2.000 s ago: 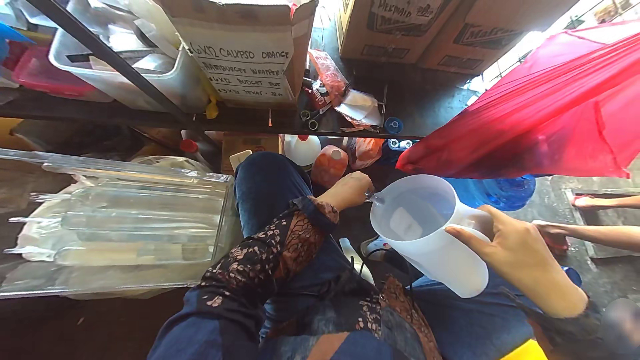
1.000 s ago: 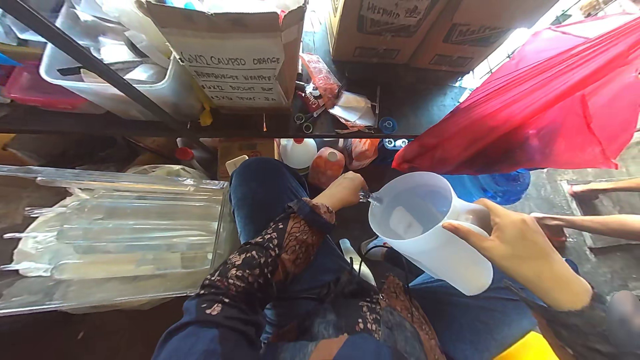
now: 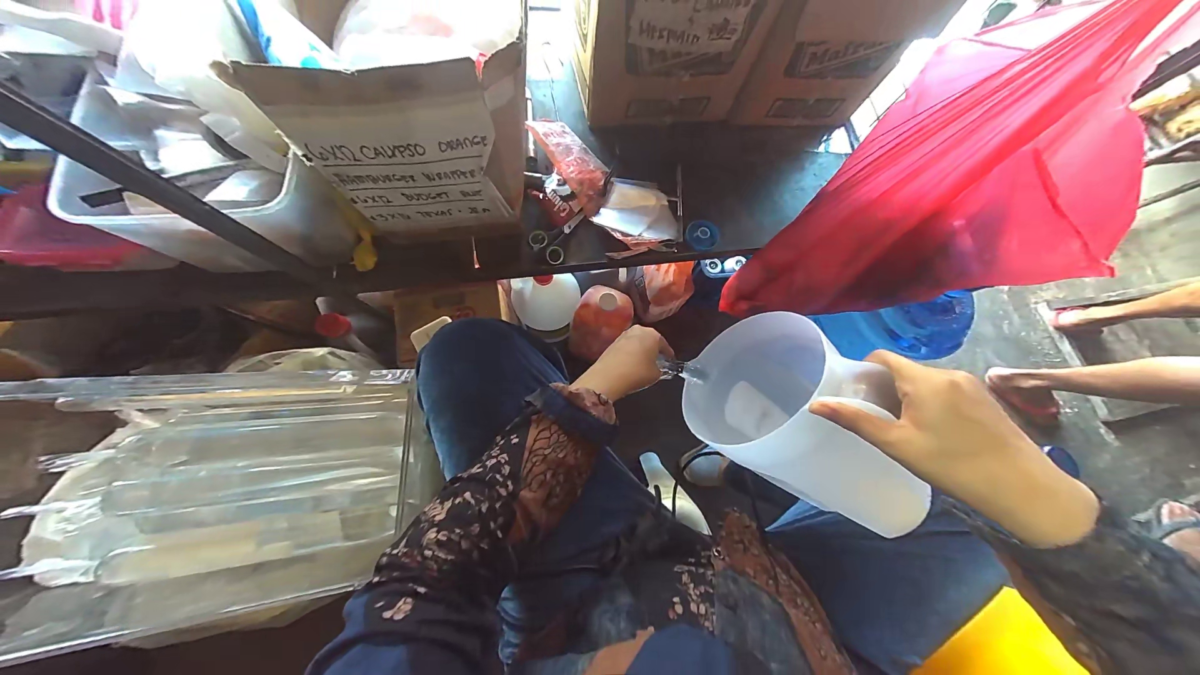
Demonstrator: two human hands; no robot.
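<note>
My right hand [image 3: 947, 431] grips the handle of a translucent white plastic pitcher [image 3: 844, 469], which tilts with its wide mouth towards my left hand. My left hand [image 3: 628, 364] is closed around a small clear object [image 3: 682, 368], probably a plastic bag's end or a spout; its kind cannot be told. The tip of that clear object reaches the pitcher's rim. A pale patch shows inside the pitcher, on its far wall. Just beyond my left hand stand an orange-coloured jug [image 3: 601, 319] and a white jug with a red cap [image 3: 545, 302].
A clear plastic case [image 3: 408, 469] with long clear tubes lies at the left. Cardboard boxes [image 3: 403, 141] and a white bin [image 3: 122, 220] stand on a dark shelf ahead. Red cloth [image 3: 994, 187] hangs at the right, above a blue water container [image 3: 923, 323]. Other people's feet show at right.
</note>
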